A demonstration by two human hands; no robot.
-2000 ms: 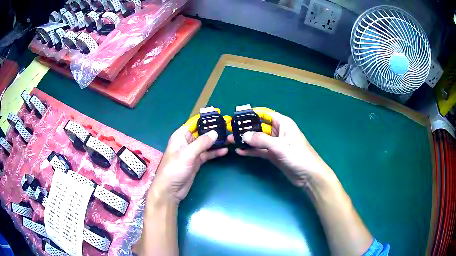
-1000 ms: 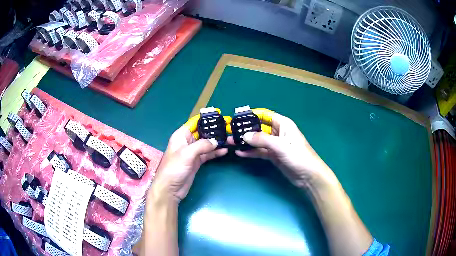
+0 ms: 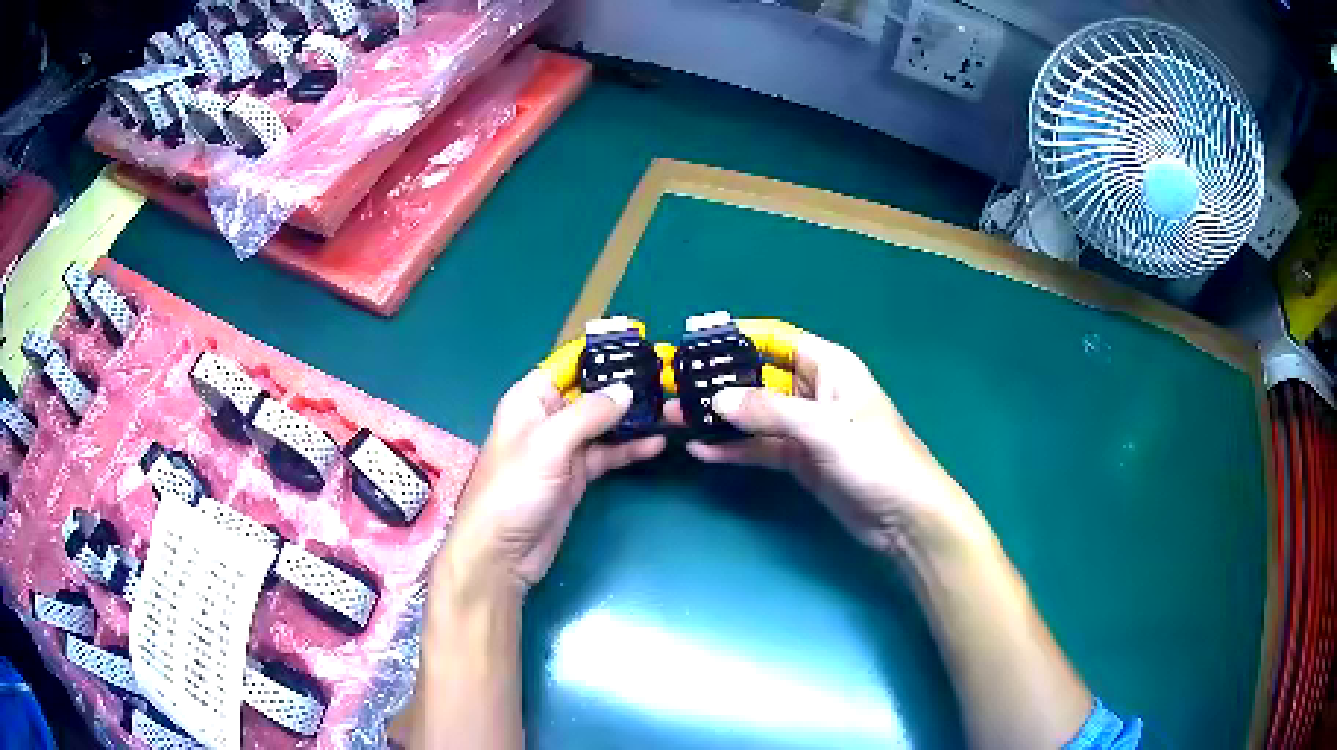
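Note:
My left hand [image 3: 546, 447] holds a black smartwatch [image 3: 620, 366] upright over the green mat [image 3: 938, 425]. My right hand [image 3: 821, 418] holds a second smartwatch [image 3: 716, 366] beside it. Both screens are lit with rows of white text. Each thumb lies on the lower part of its screen. Yellow finger cots [image 3: 773, 342] show on the fingers behind the watches. A short pale piece of strap shows above each case. The rest of the straps and most fingertips are hidden behind the cases.
A pink foam tray [image 3: 147, 330] with watches and a printed paper [image 3: 198, 623] lies at the left. Stacked foam trays [image 3: 396, 242] with watches and plastic film [image 3: 257, 198] stand at the upper left. A white fan [image 3: 1151, 147], wall socket [image 3: 946, 47] and red cables [image 3: 1302, 542] are at the right.
My left thumb has moved up its screen since one second ago. The text rows on the screens have shifted. The hands and watches have otherwise stayed almost in place.

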